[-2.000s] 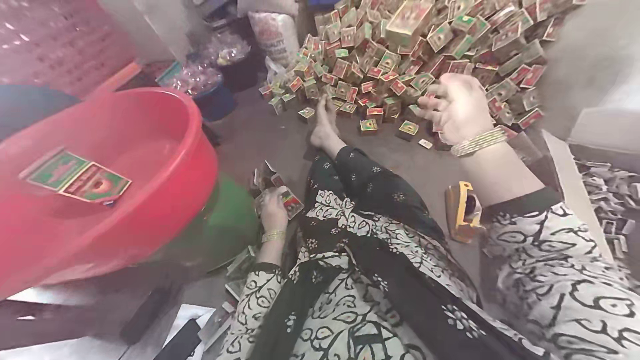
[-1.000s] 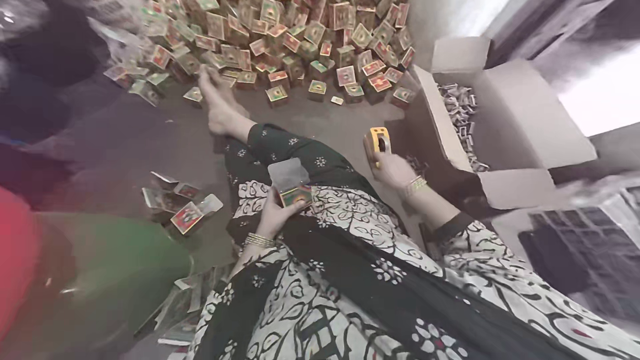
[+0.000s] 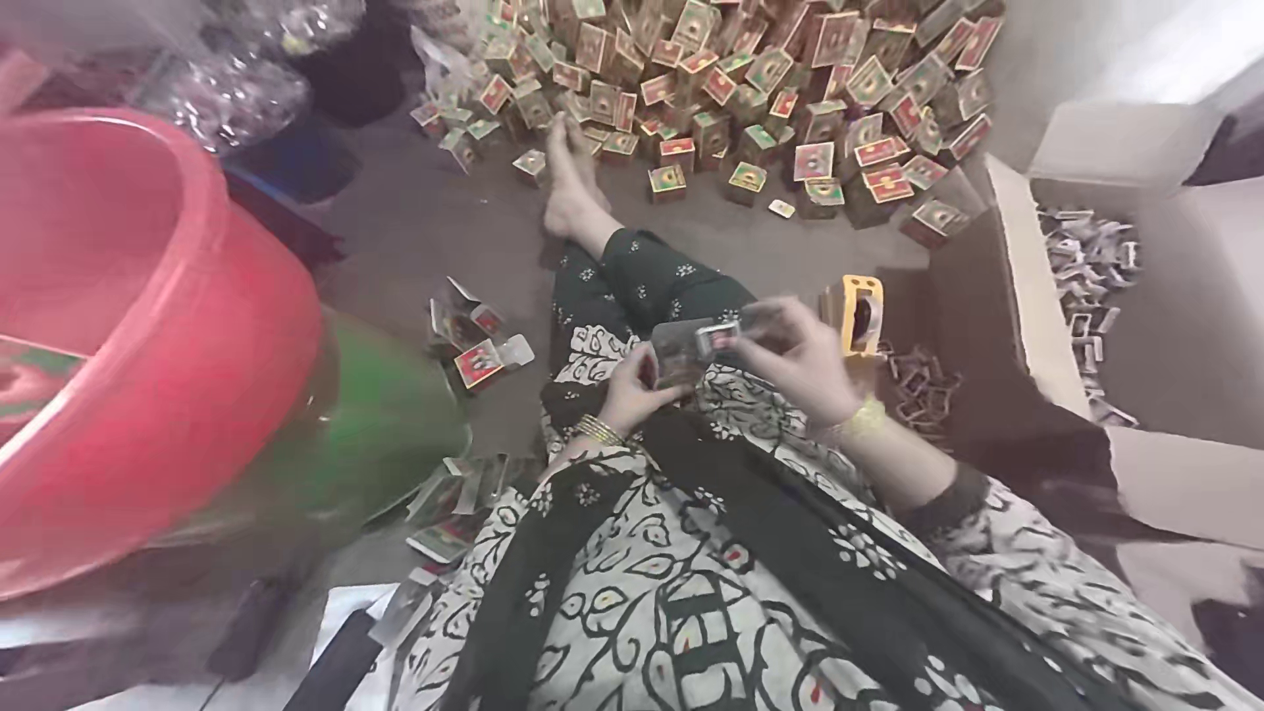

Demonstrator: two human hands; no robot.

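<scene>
My left hand (image 3: 634, 393) holds a small printed box (image 3: 677, 355) with a raised, see-through-looking flap, above my lap. Close on its right, my right hand (image 3: 798, 360) pinches a small rectangular piece (image 3: 718, 338) at the box's upper right edge; blur hides whether the two touch. A yellow tape dispenser (image 3: 862, 314) stands on the floor just beyond my right hand. Several small boxes with lifted flaps (image 3: 480, 365) lie on the floor left of my legs.
Many small printed boxes (image 3: 711, 89) are heaped beyond my feet. At right stands a cardboard carton (image 3: 1027, 286) with small pieces inside; similar pieces (image 3: 923, 385) lie beside it. A red plastic tub (image 3: 247, 336) and a green one (image 3: 380, 425) stand at left. Flattened boxes (image 3: 449, 533) lie near my left side.
My right hand has left the yellow dispenser and come to the box in my left hand, now with a small piece in its fingers. The box remains in my left hand.
</scene>
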